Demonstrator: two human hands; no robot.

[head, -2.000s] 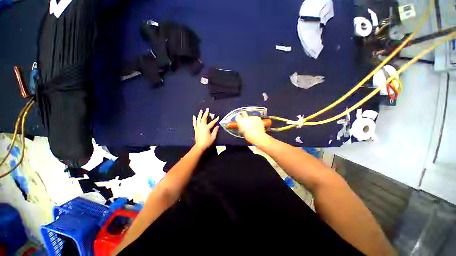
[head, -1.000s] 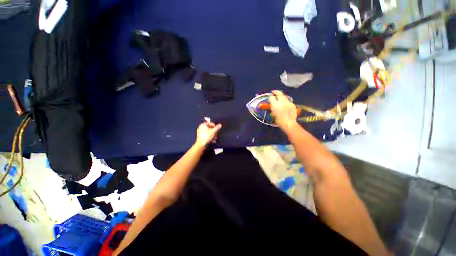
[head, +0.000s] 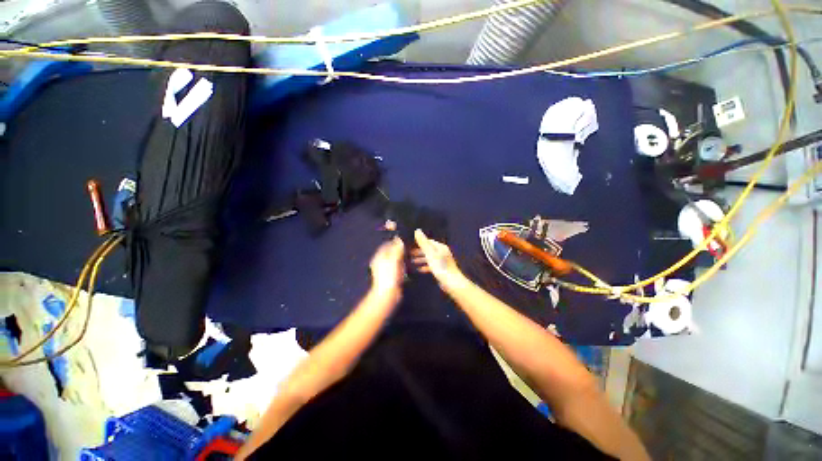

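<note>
My left hand (head: pixel 388 264) and my right hand (head: pixel 434 258) are close together over the table's front half, slightly blurred. Dark fabric between and beyond them blends with the navy cover, so I cannot tell whether either hand grips a piece. The stack of black pieces (head: pixel 419 216) lies just beyond my fingertips. A loose heap of black pieces (head: pixel 347 178) lies further back to the left. The steam iron (head: pixel 523 256), with an orange-brown handle, rests on the table right of my right hand, with no hand on it.
White curved pieces (head: pixel 561 153) lie at the back right, a white strip (head: pixel 516 180) left of them. A pale scrap (head: pixel 568 229) touches the iron's area. The black padded board (head: pixel 185 207) stands at left. Yellow hoses (head: pixel 658 286) run right from the iron and across the top.
My right hand has let go of the iron, which now rests further right, and has moved beside my left hand. The view has shifted, showing more of the table's back edge.
</note>
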